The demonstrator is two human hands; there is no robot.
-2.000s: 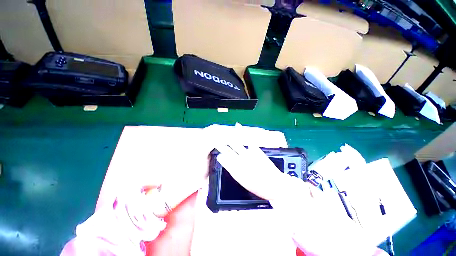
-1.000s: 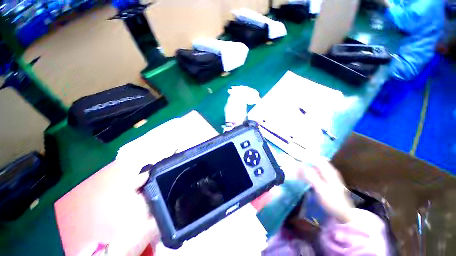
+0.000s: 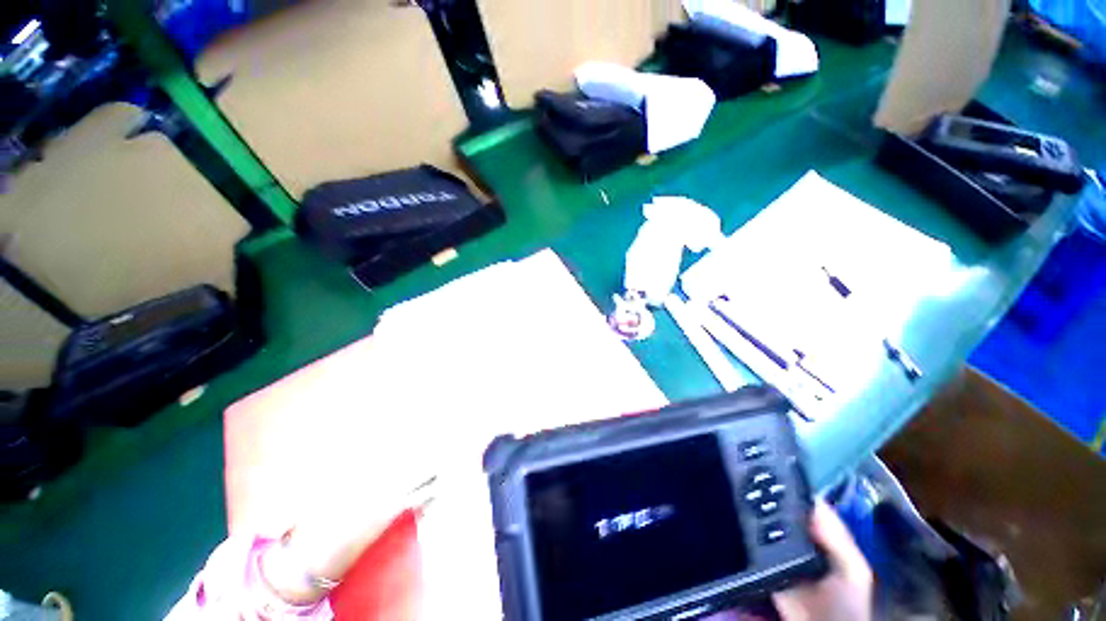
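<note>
A black scanner (image 3: 643, 510) is at the lower centre, screen up and slightly tilted. Its dark screen shows small white lettering, with round buttons on the right side. My right hand (image 3: 837, 576) grips its lower right corner; most of the hand is hidden behind it or cut off by the lower edge. My left hand (image 3: 346, 534) is left of the scanner, apart from it, over the red mat (image 3: 273, 412) and white sheets (image 3: 485, 328). Glare washes out its fingers.
A TOPDON case (image 3: 400, 212) lies in a box behind the mat, with more filled boxes along the back. Right of the mat are a white cloth (image 3: 661, 249), pale strips, and white paper (image 3: 813, 267) with dark thin items. Another scanner (image 3: 1007, 152) sits in a far-right box.
The view has turned. My right hand was off the scanner one second ago and now holds its right end. My left hand has left the scanner's left side. Lettering has appeared on the screen.
</note>
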